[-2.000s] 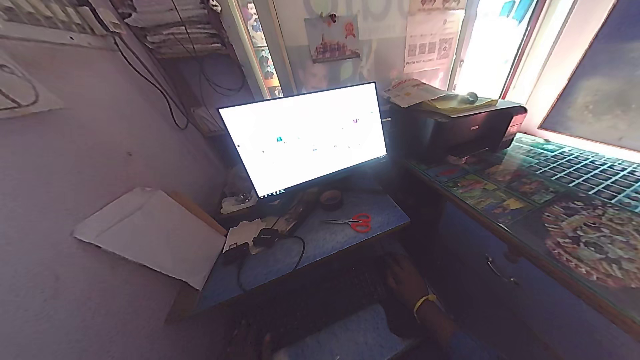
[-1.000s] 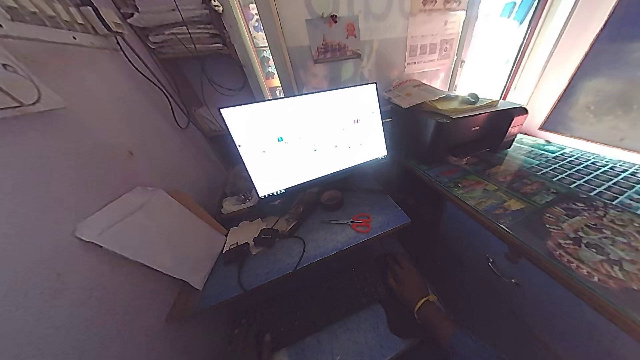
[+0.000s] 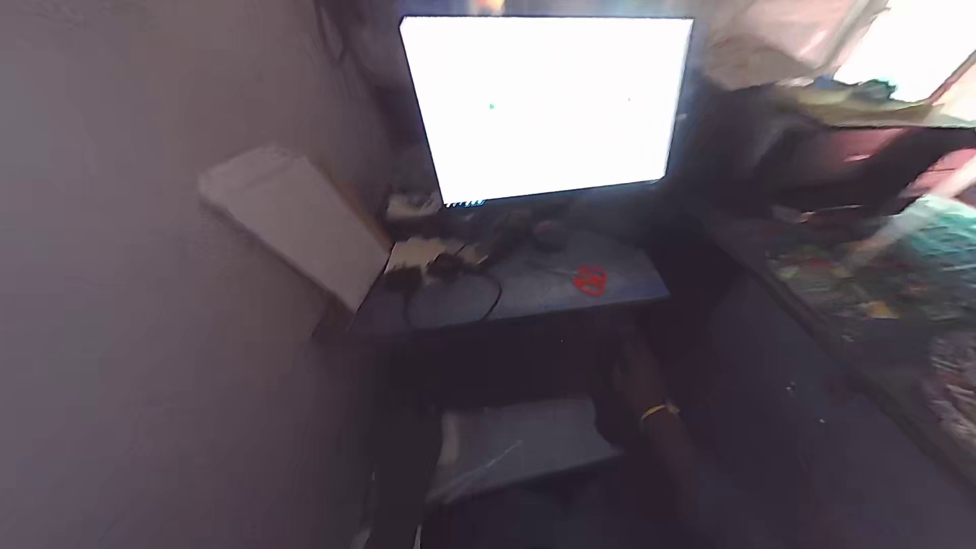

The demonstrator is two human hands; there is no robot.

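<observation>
Dim and blurred, my right hand (image 3: 634, 374) rests low at the right end of the dark keyboard tray below the desk, a yellow band at its wrist. Whether it covers a mouse is too dark to see. My left hand (image 3: 412, 374) is barely visible in shadow at the tray's left; its fingers cannot be made out. Above the hands, scissors with red handles (image 3: 591, 280) lie on the blue desk top (image 3: 534, 293). A lit monitor (image 3: 549, 107) stands behind them. Left of the scissors are a black cable (image 3: 496, 301) and dark connectors (image 3: 446, 265).
A large white envelope or packet (image 3: 297, 221) leans on the wall at left. At the right, a glass-topped counter (image 3: 823, 305) runs alongside the desk, with a dark printer (image 3: 831, 152) under papers at its back. The counter's edge borders the right arm's side.
The view has swung down and to the left. Both hands appear to have stayed at the keyboard tray; no other clear movement shows.
</observation>
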